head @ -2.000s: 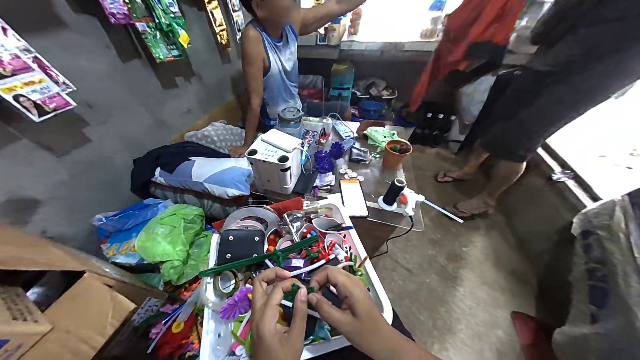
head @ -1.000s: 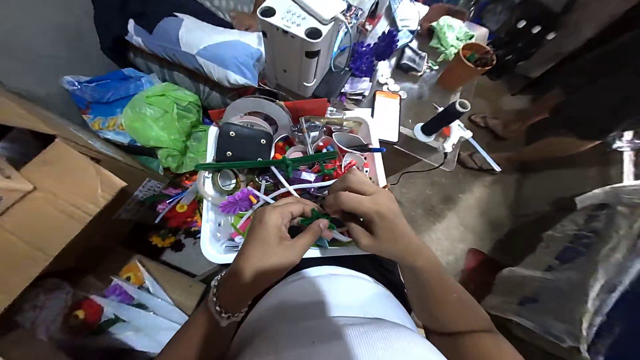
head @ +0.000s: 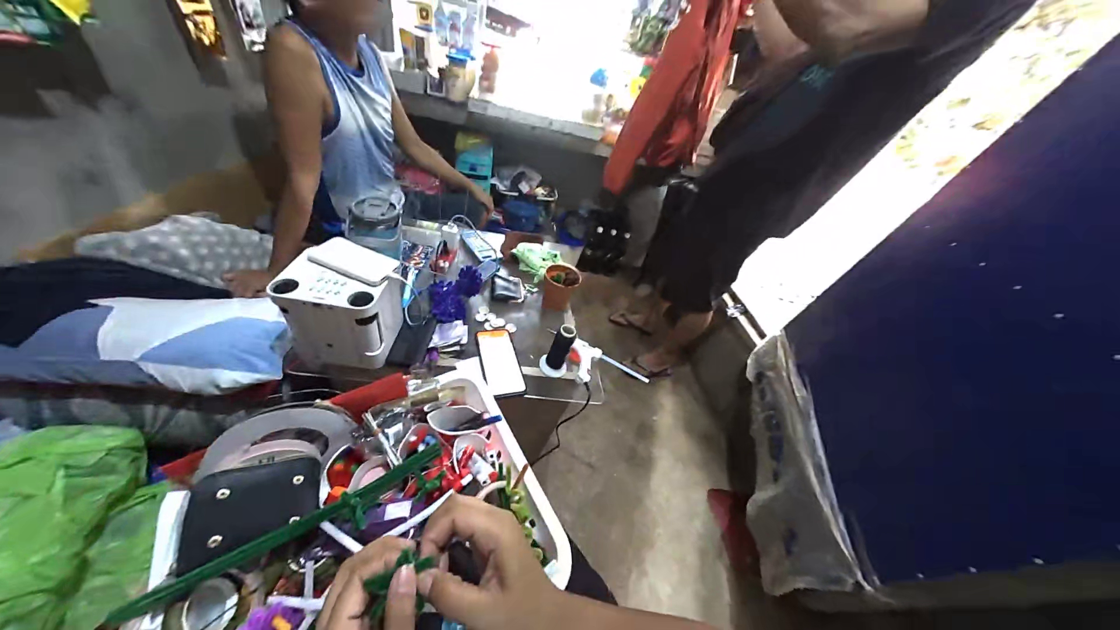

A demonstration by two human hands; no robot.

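My left hand [head: 372, 588] and my right hand [head: 490, 569] meet at the bottom, low over a white plastic tray [head: 551, 534]. Between their fingertips both pinch a small fuzzy dark green piece [head: 398, 582], which looks like bent pipe cleaner. Just beyond my hands, a long bundle of green pipe cleaners [head: 289, 529] lies slantwise across the tray. Around it are a black case with snaps [head: 249, 507], a purple fuzzy flower [head: 276, 617], white sticks and red bits. Part of the green piece is hidden behind my fingers.
Behind the tray, a table holds a white boxy device [head: 337, 302], a phone [head: 500, 363], a black thread spool [head: 561, 347], a glue gun [head: 584, 359] and a plant pot [head: 560, 287]. A person [head: 350, 131] leans there; another [head: 700, 210] stands right. Green plastic bags [head: 70, 499] lie left.
The view has tilted up from the tray towards the room. My hands stay together at the green piece. The person at the table had an arm raised two seconds ago; it is now lowered.
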